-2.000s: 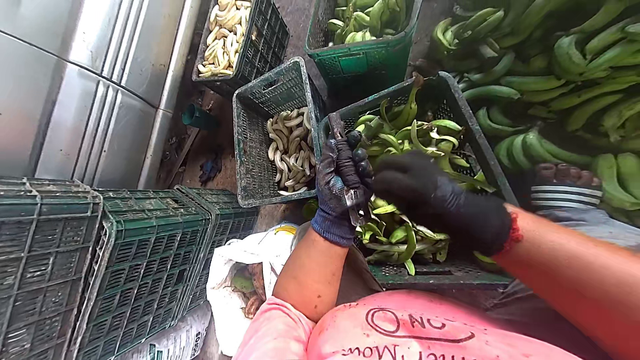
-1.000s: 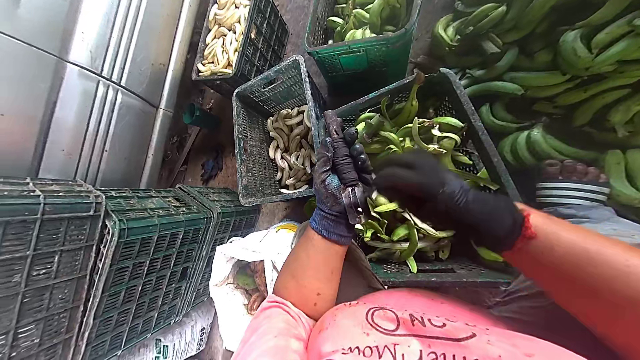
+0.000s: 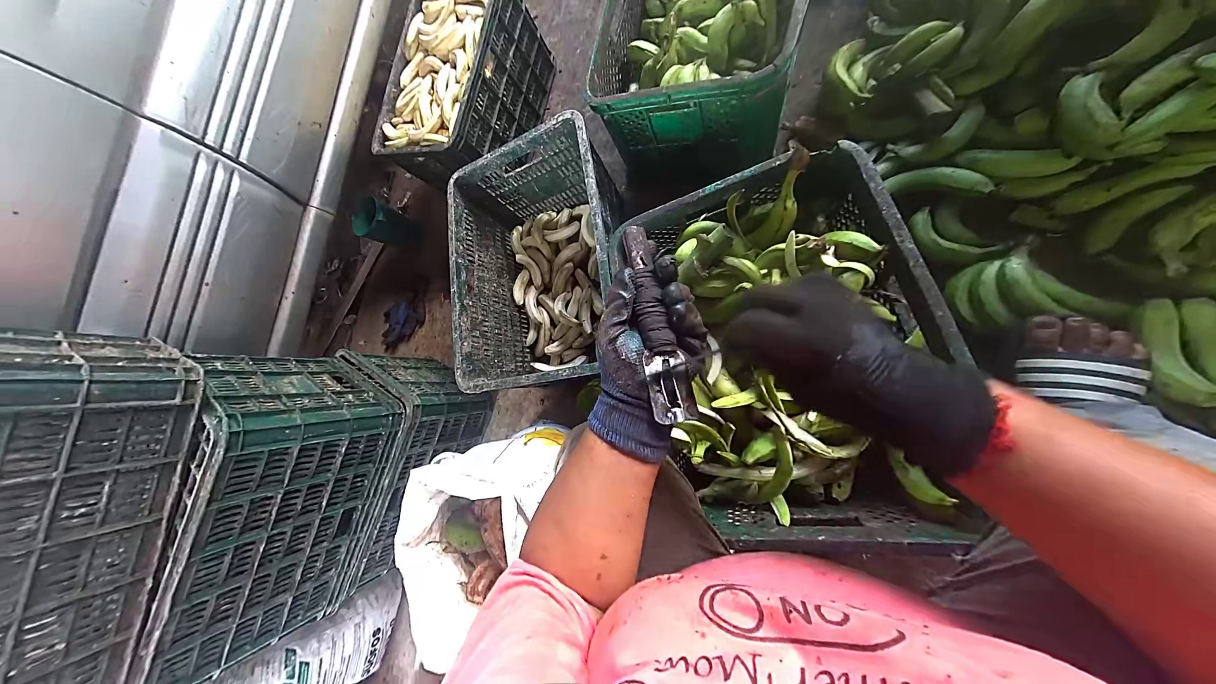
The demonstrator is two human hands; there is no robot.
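In a dark knit glove, my left hand [image 3: 651, 328] is closed around the black-wrapped handle of a peeling tool [image 3: 671, 388], whose metal end points toward me. My right hand [image 3: 826, 347], in a black glove, is right of it over the big crate; its fingers are blurred, and whether they hold anything is hidden. Beneath both hands, the dark plastic crate [image 3: 912, 256] has green plantains [image 3: 779, 214] and loose green peels [image 3: 784, 465] in it. Peeled plantains [image 3: 560, 285] lie in the smaller green crate [image 3: 489, 256] at the left.
Farther off stand a crate of pale peeled fruit [image 3: 437, 71] and a green crate of plantains [image 3: 698, 119]. Unpeeled plantains [image 3: 1092, 171] are heaped at right, beside a foot in a striped sandal [image 3: 1081, 375]. Stacked crates [image 3: 275, 475] and a white sack [image 3: 442, 484] are at left.
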